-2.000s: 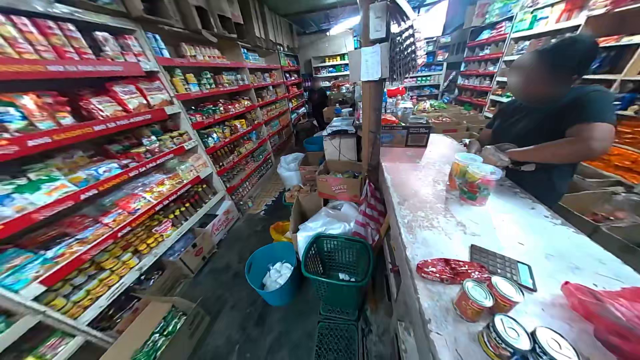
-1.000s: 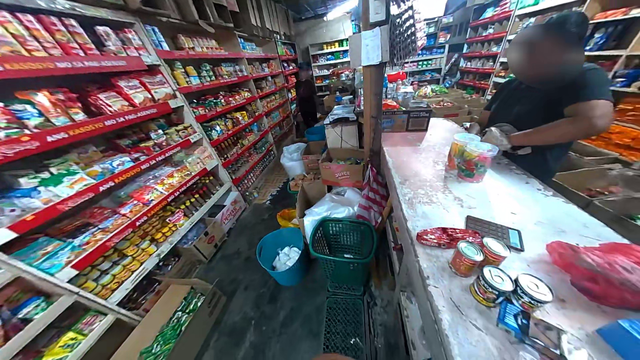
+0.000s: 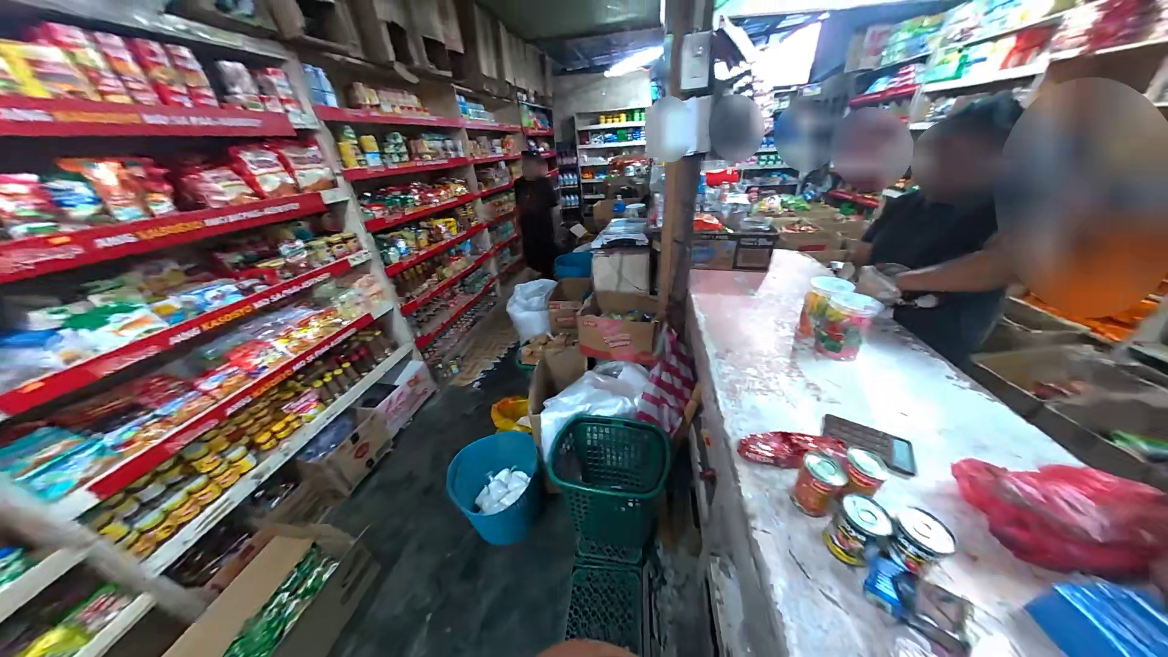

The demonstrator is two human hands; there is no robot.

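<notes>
Neither of my hands can be made out. A small brown rounded shape (image 3: 586,649) shows at the bottom edge; I cannot tell what it is. On the worn white counter (image 3: 757,383) at right stand several food cans (image 3: 860,524), close together. Beside them lie a calculator (image 3: 867,443), a crumpled red packet (image 3: 790,447), small blue and dark packets (image 3: 917,598), a red plastic bag (image 3: 1063,511) and a blue pack (image 3: 1100,619). Two clear tubs (image 3: 844,327) with pale lids stand farther back.
Stocked shelves (image 3: 192,233) line the left side. A blue bucket (image 3: 497,488), green plastic baskets (image 3: 610,484) and cardboard boxes (image 3: 616,328) stand along the aisle. A wooden post (image 3: 678,201) rises by the counter. One person (image 3: 949,228) is behind the counter; another (image 3: 536,214) stands down the aisle.
The view has shifted; the blue and dark packets near the cans, outside the oldest frame, are in view now. The brown shape at the bottom edge shows more than a second ago.
</notes>
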